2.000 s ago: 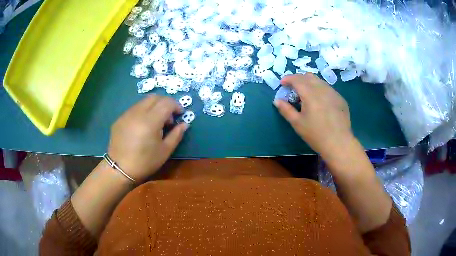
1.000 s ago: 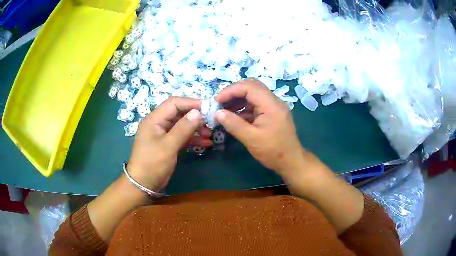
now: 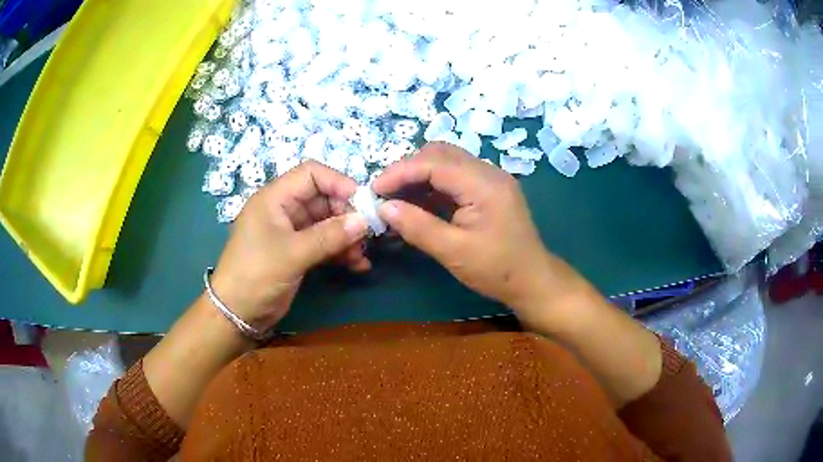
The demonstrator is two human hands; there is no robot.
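My left hand and my right hand meet in front of me over the green bench. Between their thumbs and fingertips they hold one small whitish piece from both sides. Its details are too bright and partly hidden by the fingers to tell base from cover. The pile of clear base pieces with dark dots lies beyond my left hand. Frosted covers lie beyond and to the right of my right hand.
The yellow tray stands at the left. A large clear plastic bag with white covers lies at the right of the green bench. Clear plastic film hangs below the bench at the right. The bench's curved front edge is near my body.
Two seconds ago my hands were apart, the left at a base piece, the right at a cover. They came together and still hold the whitish piece between them. The camera view has shifted slightly.
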